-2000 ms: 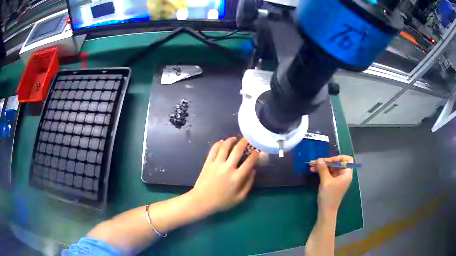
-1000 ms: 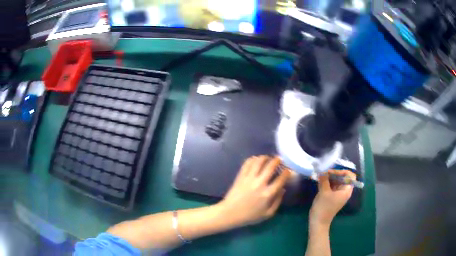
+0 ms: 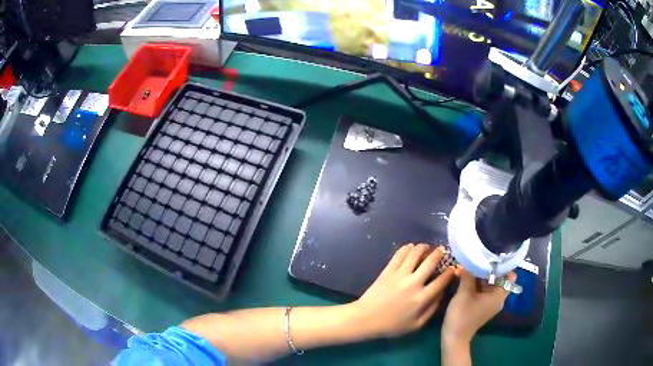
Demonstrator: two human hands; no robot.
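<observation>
My left hand lies on the black base plate, its fingertips at a small cluster of tiny parts beside the ring light. My right hand is just right of it, under the ring light's front edge, closed on a thin tool whose rear end shows; the tip is hidden. The video microscope, with a blue band, stands over both hands. A component pile lies on the plate. Whether my left fingers hold a part cannot be told.
A black pocket tray stands left of the plate. A red bin with few tiny parts is behind it. A silvery wedge lies at the plate's far edge. A monitor stands behind; a second black plate is far left.
The view has turned left, so the bench appears farther right. My right hand has moved left from the blue pad to beside my left hand, bringing the tool under the ring light.
</observation>
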